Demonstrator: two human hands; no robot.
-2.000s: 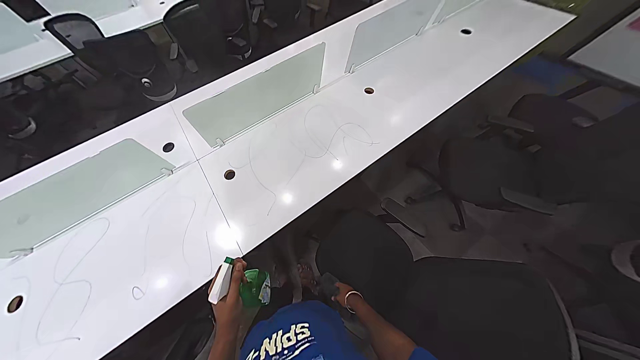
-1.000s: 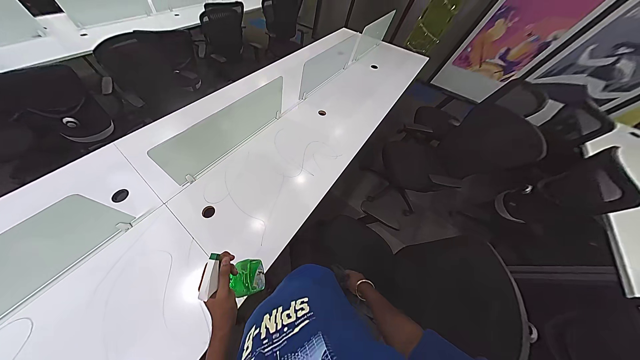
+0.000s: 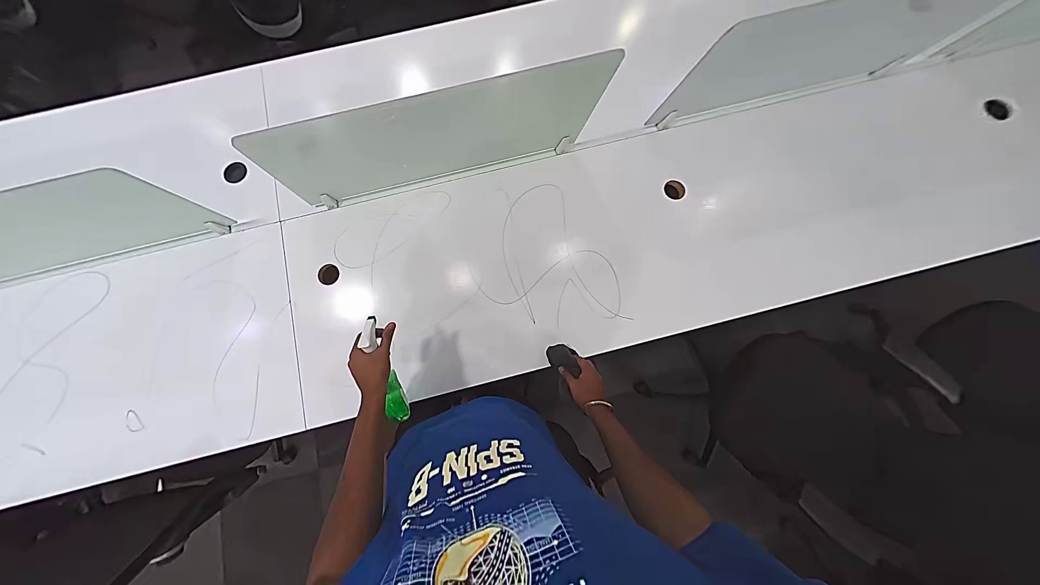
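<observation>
My left hand point(image 3: 372, 357) is closed around the white trigger head of a spray bottle point(image 3: 396, 400); its green body hangs below the hand near the front edge of a long white desk point(image 3: 487, 357). In my right hand point(image 3: 583, 382) is a dark, rounded object point(image 3: 563, 358), possibly a duster or folded cloth, held at the desk's front edge. Thin looping dark lines point(image 3: 528, 302) run across the desktop ahead of both hands, and more such lines point(image 3: 231, 349) mark the section at the left.
Frosted glass dividers point(image 3: 455, 130) stand along the middle of the desk. Round cable holes point(image 3: 328, 275) pierce the top. Black chairs point(image 3: 877, 406) are at the near side on the right, and a chair base point(image 3: 195, 512) shows at lower left.
The view has turned to face the desk more squarely. My right hand, low beside my body before, is now at the desk's front edge with the dark object. The spray bottle remains in my left hand.
</observation>
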